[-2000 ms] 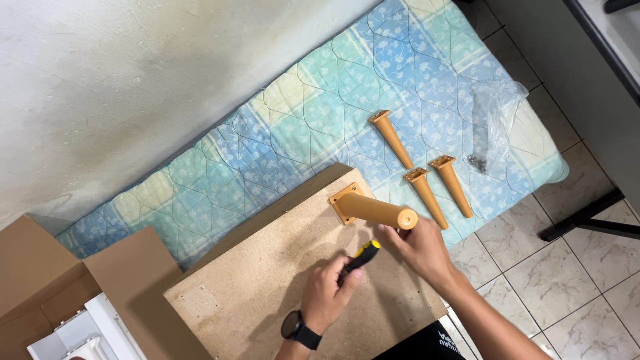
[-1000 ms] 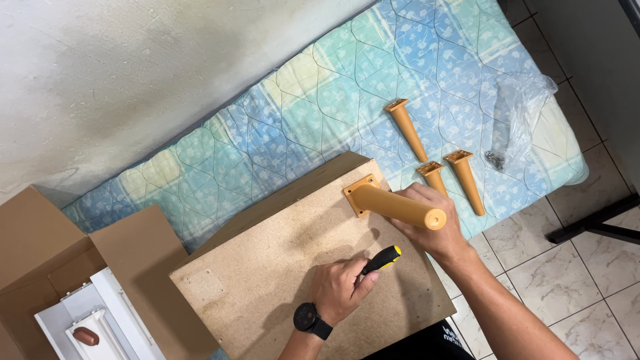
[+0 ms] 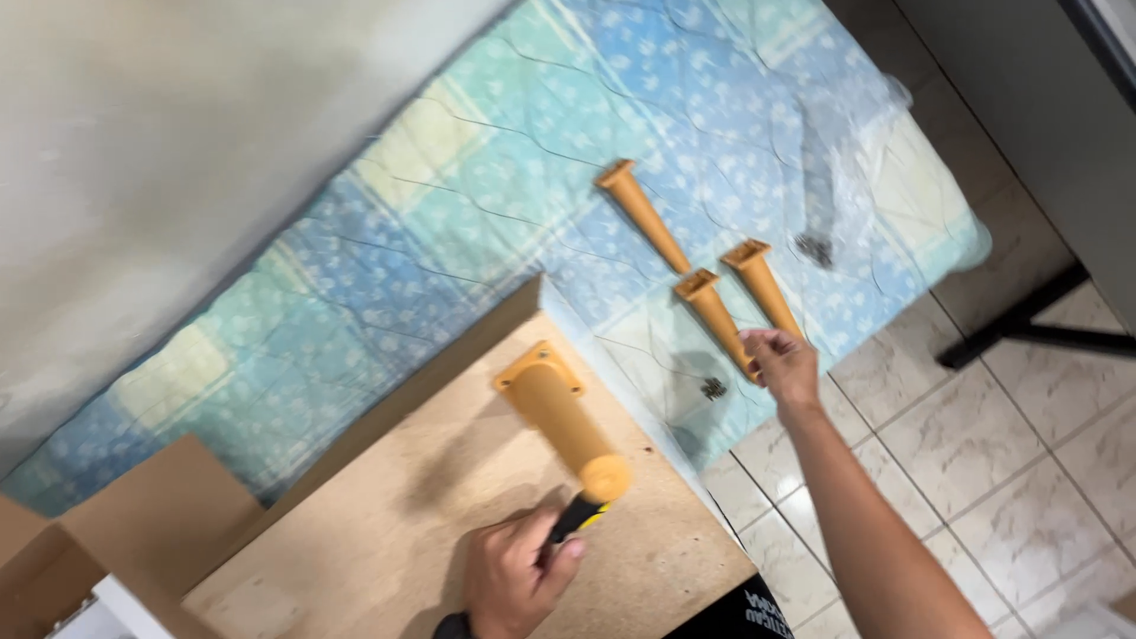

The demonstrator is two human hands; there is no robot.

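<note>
My left hand (image 3: 524,568) holds a black and yellow screwdriver (image 3: 572,519) over the particleboard panel (image 3: 355,532). A tan tapered furniture leg (image 3: 568,426) stands on the panel near its far corner; screws show in its square plate. My right hand (image 3: 783,368) is at the narrow end of a loose leg (image 3: 714,319) on the quilted bedspread; whether the fingers grip it cannot be told. Beside it lie a second loose leg (image 3: 765,284) and a third (image 3: 646,216). A small heap of screws (image 3: 713,388) lies on the bedspread near the panel's edge.
A clear plastic bag (image 3: 843,169) with a cluster of small metal hardware (image 3: 814,250) lies toward the bed's end. An opened cardboard box (image 3: 160,506) with white parts stands at lower left. Tiled floor (image 3: 994,435) and a black metal support (image 3: 1021,319) are at right.
My right hand has moved from the mounted leg to the loose legs on the bedspread. My left hand still holds the screwdriver. The view has shifted.
</note>
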